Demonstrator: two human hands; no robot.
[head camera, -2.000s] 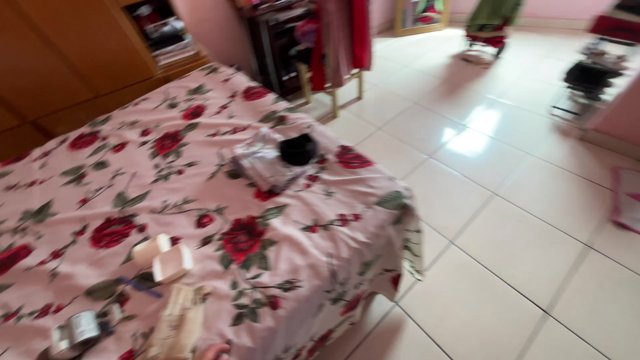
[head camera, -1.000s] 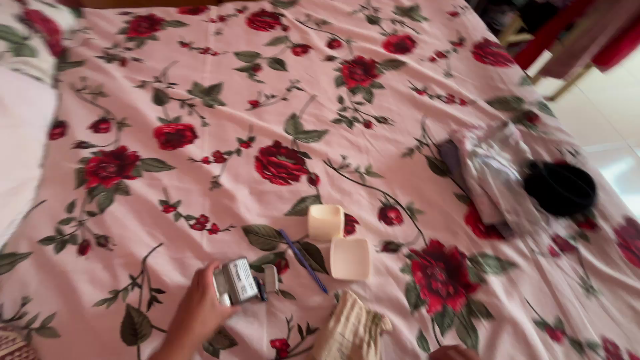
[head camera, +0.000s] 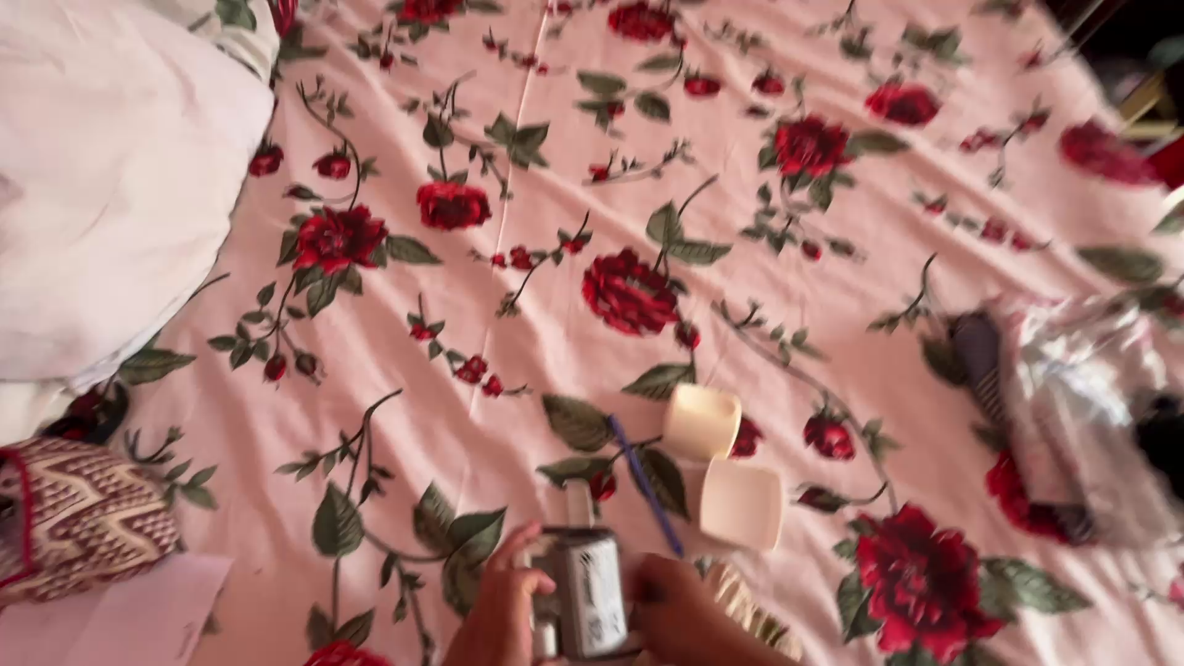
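Note:
At the bottom centre, my left hand (head camera: 504, 597) grips a small grey device (head camera: 578, 592) with a white printed label. My right hand (head camera: 680, 601) is at the device's right side, blurred; its fingertips are hard to make out. Just above the device a small pale piece (head camera: 579, 504) shows. A blue pen-like stick (head camera: 645, 486) lies on the bedsheet up and to the right. Beside it sit two cream square containers (head camera: 703, 421), one a little below the other. Part of a cream cloth item (head camera: 754, 615) shows behind my right hand.
The rose-print bedsheet (head camera: 546, 342) has shallow folds. A white pillow (head camera: 111, 185) lies at the upper left, with a zigzag-patterned fabric item (head camera: 92, 518) and papers (head camera: 157, 610) below it. Clear plastic packaging (head camera: 1073, 407) with dark cloth and a black item (head camera: 1165, 444) lies at the right.
The view has swung left across the bed. My right hand has come in to the device, beside my left hand, which was at it a second ago.

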